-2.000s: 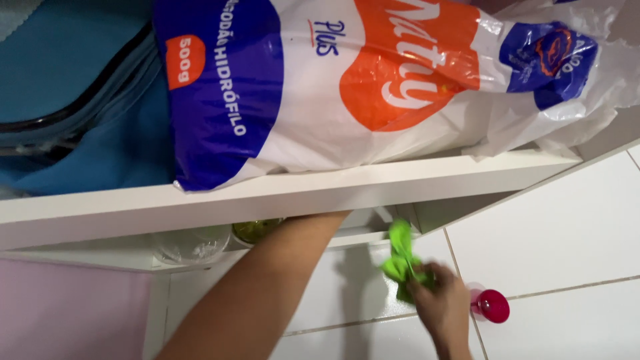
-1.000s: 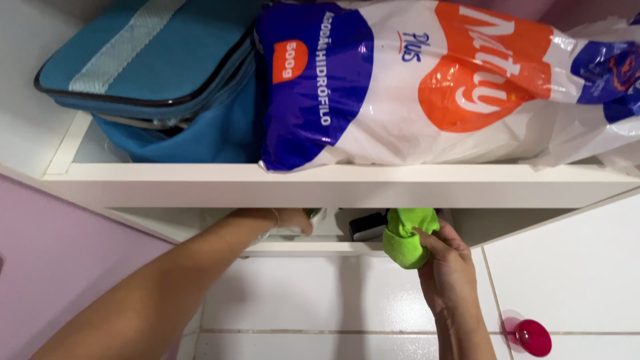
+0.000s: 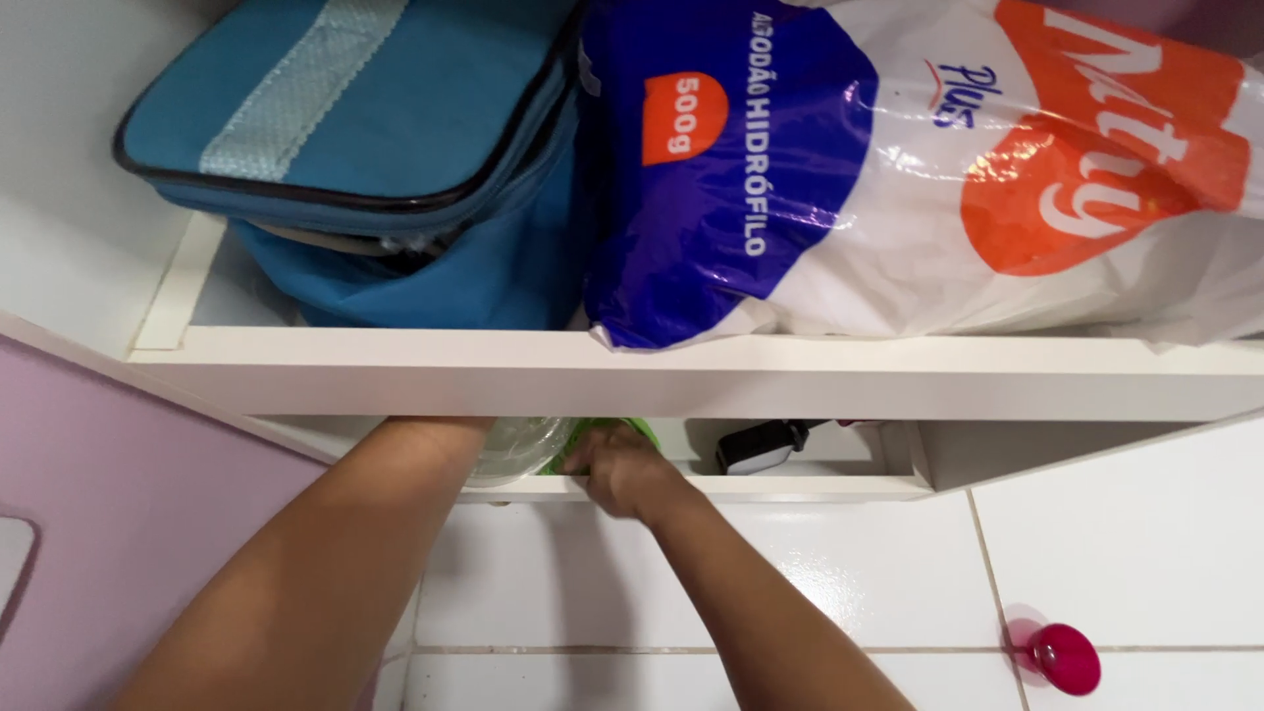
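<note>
My right hand (image 3: 620,466) is in the lower drawer, its fingers on a bright green thing (image 3: 642,431), probably the cloth seen before; whether it grips it is not clear. My left arm reaches under the white shelf edge, and its hand is hidden there. Beside that wrist sits a clear plastic container (image 3: 523,446). Further right in the drawer lies a black and white object (image 3: 762,447), its kind not clear.
Above, the shelf (image 3: 691,390) holds a blue zippered bag (image 3: 326,109) and a large plastic pack of cotton (image 3: 908,178). A pink-red cup-like object (image 3: 1065,659) is on the white tiled floor (image 3: 790,573). A lilac panel (image 3: 128,513) stands at left.
My right hand has moved left along the drawer, from near the black and white object to beside the clear container. My left hand, partly visible one second ago, is now out of sight under the shelf.
</note>
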